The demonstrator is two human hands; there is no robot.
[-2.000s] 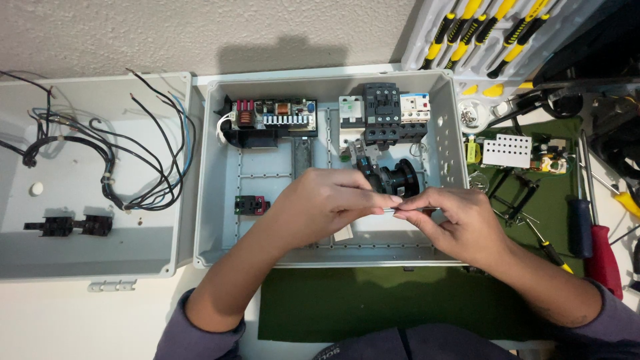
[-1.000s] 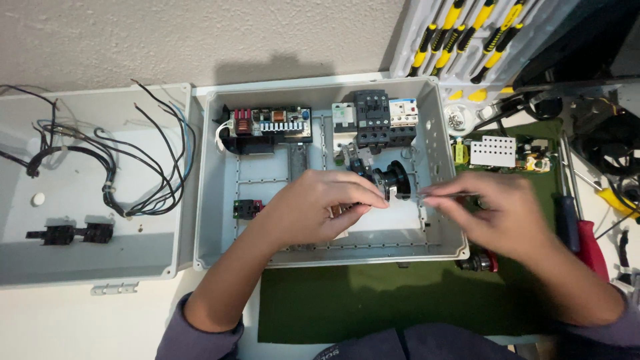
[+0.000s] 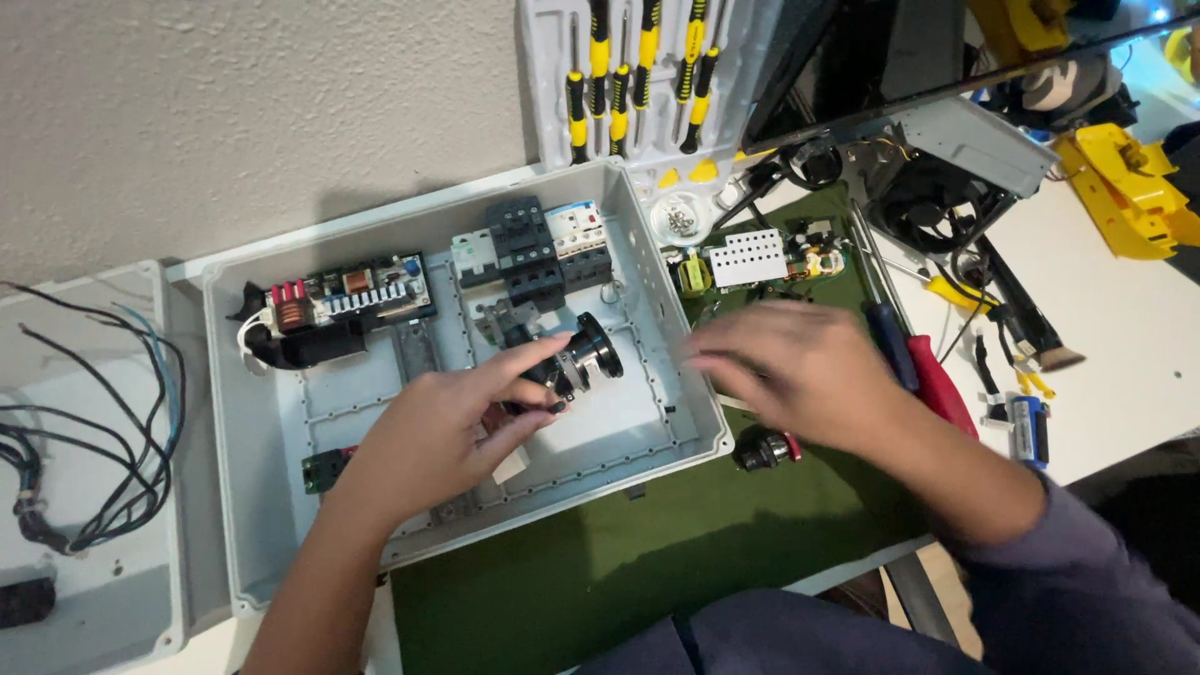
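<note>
My left hand [image 3: 459, 431] reaches into the grey plastic enclosure [image 3: 562, 520], its thumb and fingers closed on a small dark piece beside a black round switch part [image 3: 595, 347] with a metal collar. My right hand [image 3: 787, 366], blurred, hangs over the enclosure's right edge; whether its bent fingers hold anything cannot be told. At the back of the enclosure sit a black contactor [image 3: 525, 244], an overload relay [image 3: 578, 234] and an open circuit board with coils [image 3: 352, 295]. A green and black contact block [image 3: 325, 469] lies near my left forearm.
A second box half with black wires [image 3: 103, 412] is at left. On the green mat [image 3: 562, 600] lie a red-ringed push button [image 3: 769, 450] and a circuit board [image 3: 750, 258]. Screwdrivers [image 3: 933, 375], a dish of screws [image 3: 680, 217], a fan [image 3: 928, 211] and a screwdriver tray [image 3: 647, 84] surround it.
My right hand has moved away from my left hand, to the right past the enclosure's edge. My left hand stays by the round switch part. The view has shifted to the right.
</note>
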